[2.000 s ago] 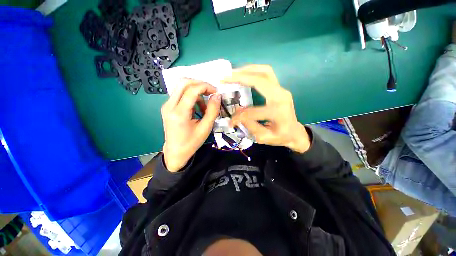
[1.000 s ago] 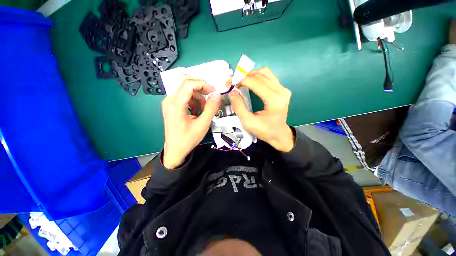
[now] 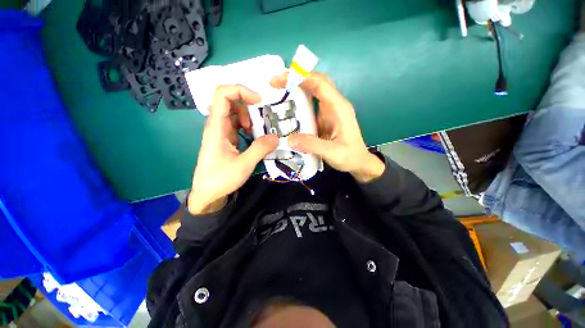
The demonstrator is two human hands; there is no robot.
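Observation:
A white camera housing (image 3: 306,122) is held in front of me at the bench's near edge, its open inside facing up. Dark cable and metal parts show inside it. My left hand (image 3: 226,144) grips its left side, thumb on the inner parts. My right hand (image 3: 337,131) grips its right side, thumb also on the inside. A white and yellow tag (image 3: 303,61) on a short black cable sticks out at the far end, by my right index finger. Thin wires (image 3: 296,182) hang from the near end. The white mounting arm (image 3: 236,75) extends to the far left.
Black front plates (image 3: 168,51) lie heaped at the back left of the green bench (image 3: 410,83). A large blue crate (image 3: 58,154) stands left. Another white unit with a black lead (image 3: 500,67) is at the back right. A person's denim-clad leg (image 3: 545,160) is at the right.
The tag first appeared above the housing, then stayed at its far end. Both thumbs have moved down onto the housing's inside, uncovering more of it. The view has shifted slightly, so bench objects sit higher.

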